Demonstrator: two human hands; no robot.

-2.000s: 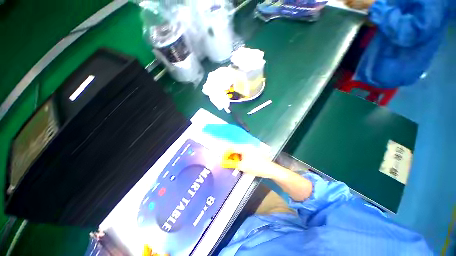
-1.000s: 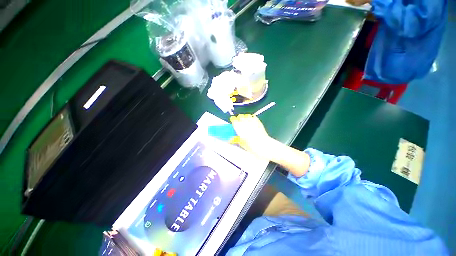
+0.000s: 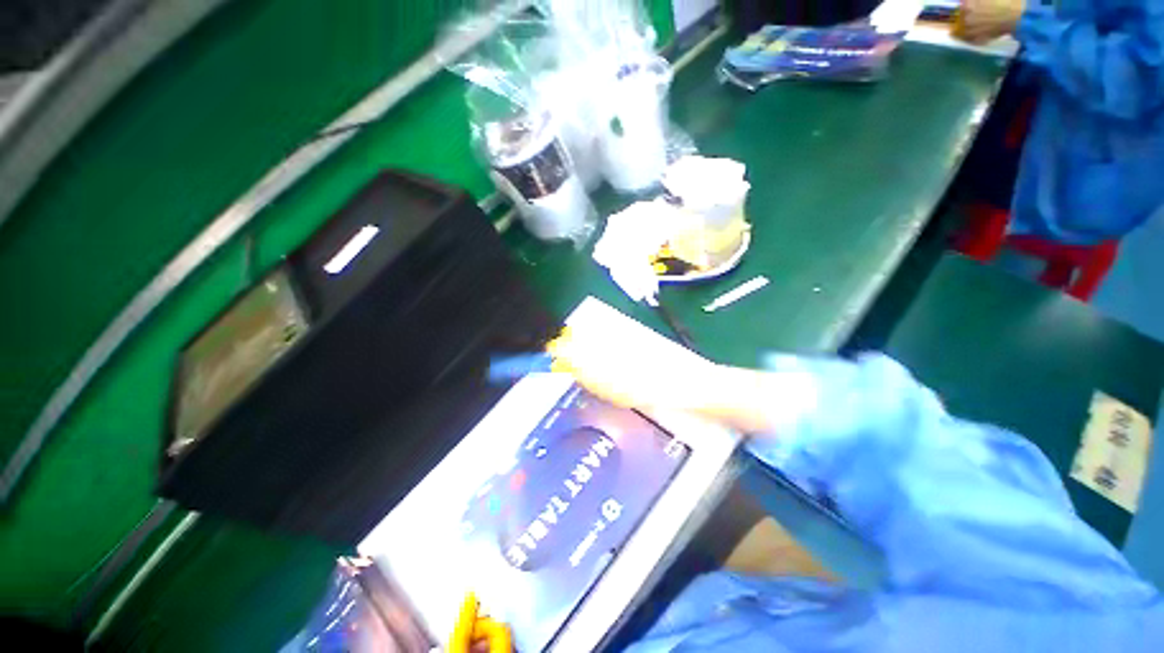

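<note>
A tablet covered by the printed film lies on the white work mat. My right hand, blurred, is over the far end of the mat. It holds the light blue wiping cloth, which sticks out to the left of its yellow-tipped fingers. My left hand is at the bottom edge by the tablet's near end. Only its yellow-orange fingertips show clearly, so what it grips cannot be told.
A stack of black foam trays stands left of the mat. A dish with white tissue, a small white stick and bagged cups are behind it. Film packs and another person's blue sleeve are at upper right.
My right hand first moved from the film to the cloth's place, then left with the cloth in it. The cloth has left the mat. The view has shifted, moving the scene rightward.
</note>
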